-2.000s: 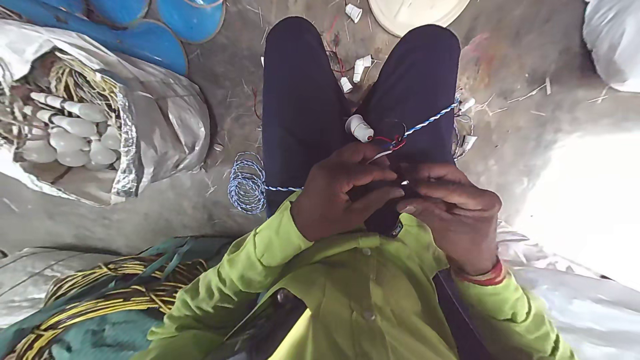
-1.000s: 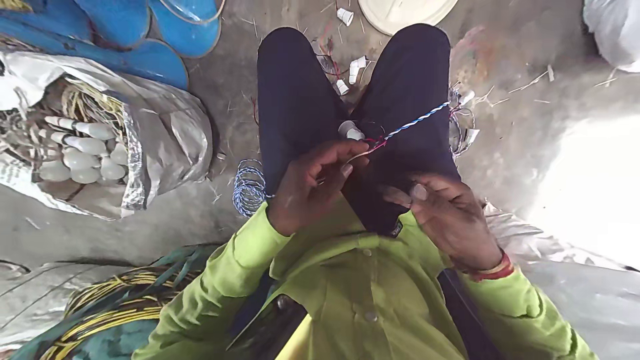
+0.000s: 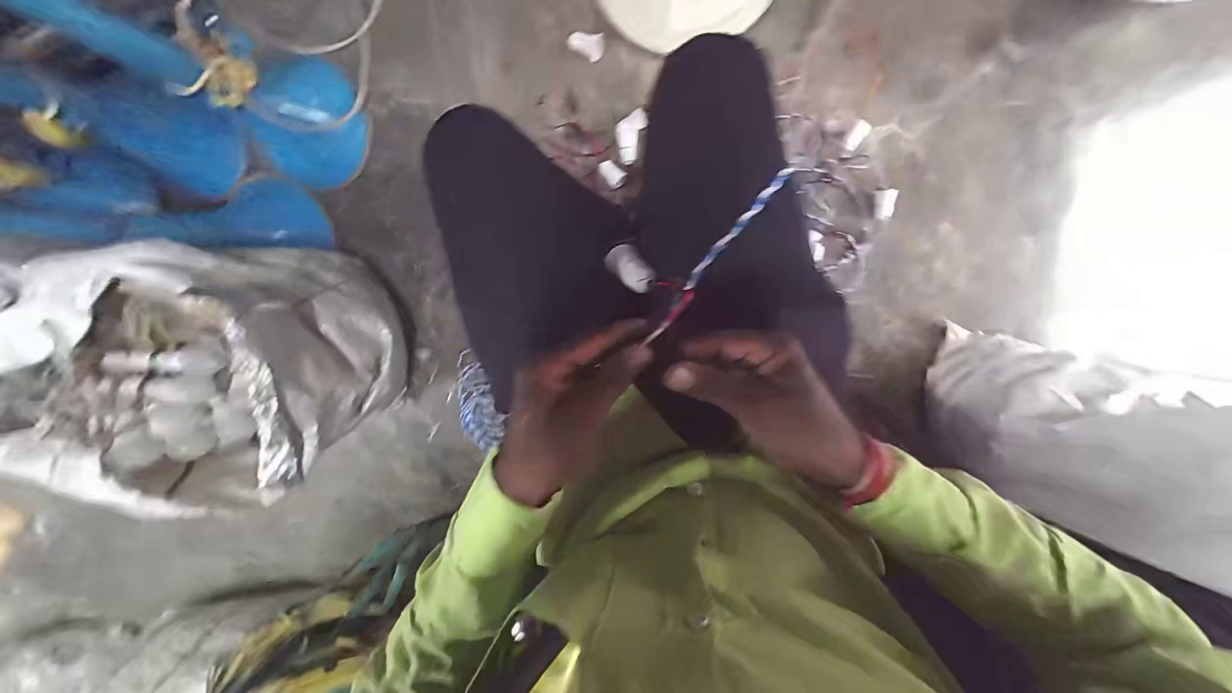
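My left hand (image 3: 576, 404) pinches the end of a twisted blue-and-white wire (image 3: 739, 229) over my lap, where its red and white strands come together. My right hand (image 3: 770, 397) is close beside it on the right, fingers bent; blur hides whether anything is between them. A small white bulb holder (image 3: 630, 268) with red wire rests between my thighs, just above my hands. At my left hip lies a coil of blue-and-white wire (image 3: 478, 402), partly covered by my leg and arm.
A silvery sack (image 3: 337, 337) holding white bulbs (image 3: 181, 416) and wires stands at left, below blue cylinders (image 3: 298, 130). White holders (image 3: 630, 135) and loose wires lie on the floor around my knees. A pale sack (image 3: 1107, 433) is at right, a round lid (image 3: 685, 19) at top.
My hands have come closer together than one second ago, when they were apart. My knees have spread, and the view has shifted noticeably.
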